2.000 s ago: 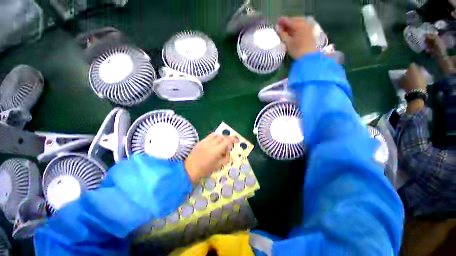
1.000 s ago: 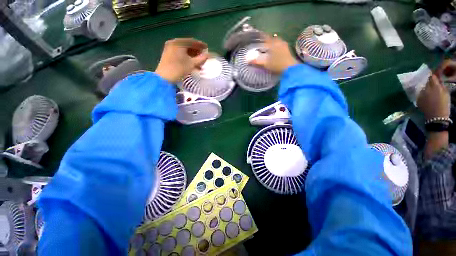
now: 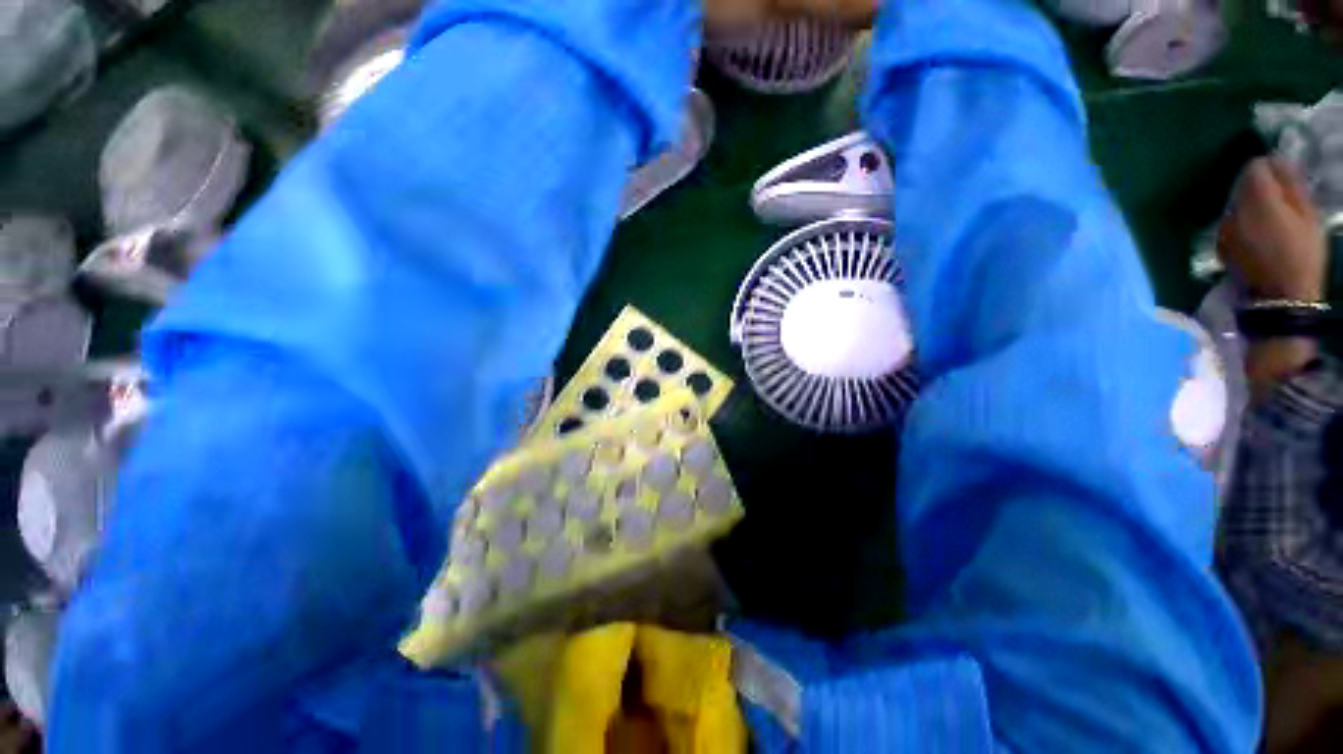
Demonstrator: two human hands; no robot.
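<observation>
Both my hands are at the top edge of the picture, mostly cut off; only a strip of skin (image 3: 773,12) shows between the two blue sleeves. Just below it is the slatted head of a clip fan (image 3: 784,56), also cut off by the edge. I cannot tell what my fingers hold. Another clip fan (image 3: 843,327) lies grille up by my right forearm, its clamp (image 3: 825,180) beyond it. Overlapping yellow sticker sheets (image 3: 589,508) with grey discs lie in front of my body. The far sheet (image 3: 631,368) shows dark round holes.
Several blurred clip fans (image 3: 174,162) lie along the left side. A fan base (image 3: 1168,37) is at the top right. Another fan (image 3: 1196,390) is partly behind my right sleeve. A co-worker's hand (image 3: 1275,228) with a dark wristband is at the right.
The view has shifted, and my hands have gone from the fans in mid-view to the top edge. The far left fans and sheets appear higher in the picture.
</observation>
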